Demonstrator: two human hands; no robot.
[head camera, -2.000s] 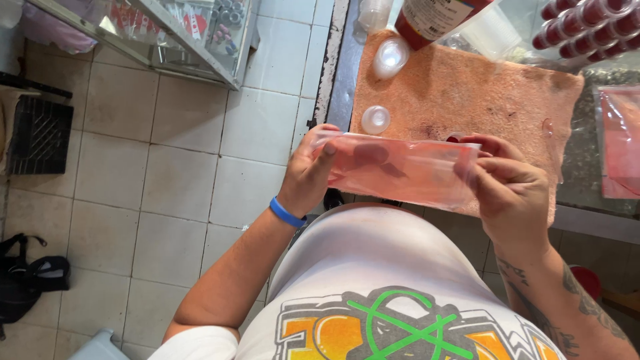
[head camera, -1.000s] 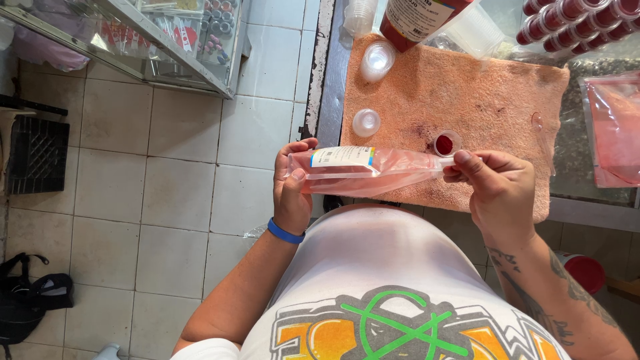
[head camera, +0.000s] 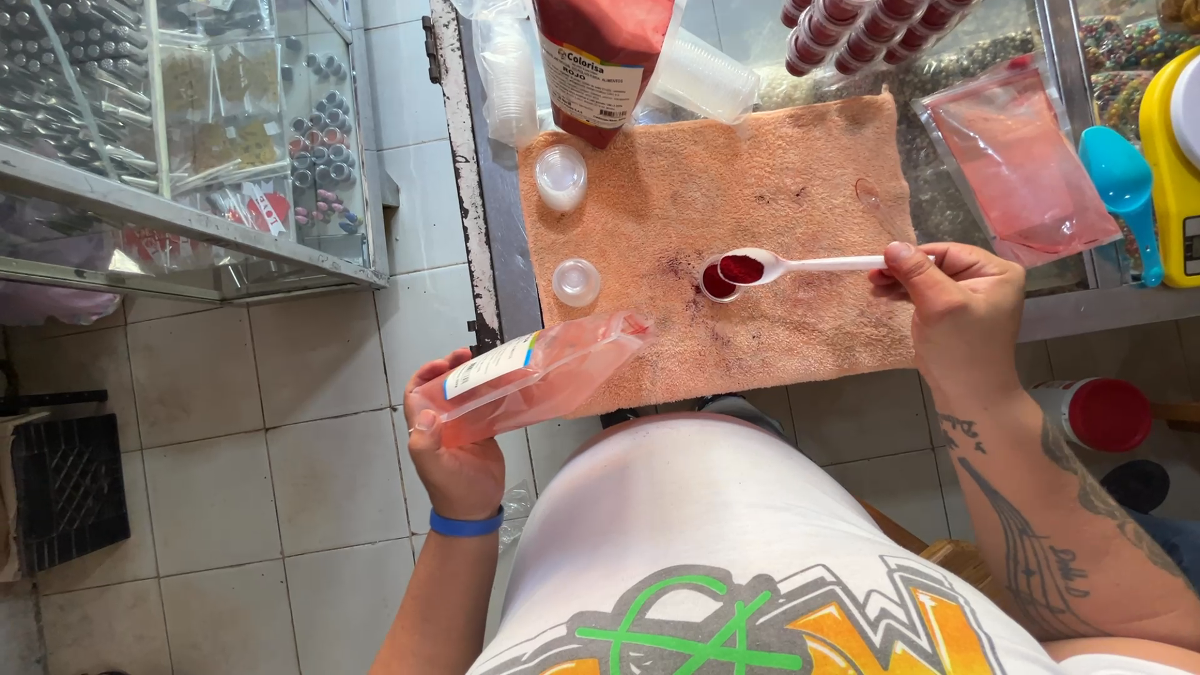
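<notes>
My left hand (head camera: 457, 450) holds a labelled clear plastic bag (head camera: 553, 370) tinted red inside, tilted with its top toward the towel. Between the thumb and fingers of my right hand (head camera: 956, 300) is the handle of a white plastic spoon (head camera: 825, 265). Dark red powder (head camera: 741, 270) fills its bowl, which is over the edge of a small round cup (head camera: 718, 281) with red powder in it. That cup stands on an orange towel (head camera: 806, 337), as do a small clear cup (head camera: 576, 282) and a stack of clear lids or cups (head camera: 562, 178) at the left.
A large red powder bag (head camera: 600, 66) and stacked clear cups (head camera: 708, 75) stand behind the towel. Filled red cups (head camera: 862, 33) are farther back. To the right lie a flat reddish bag (head camera: 1022, 164), a blue scoop (head camera: 1117, 173) and a yellow scale (head camera: 1177, 187). A glass display case (head camera: 309, 253) stands left.
My hands have moved apart. My right hand has left the bag and now has a spoon of powder at the small cup. The bag, earlier held level between both hands, is tilted in my left hand.
</notes>
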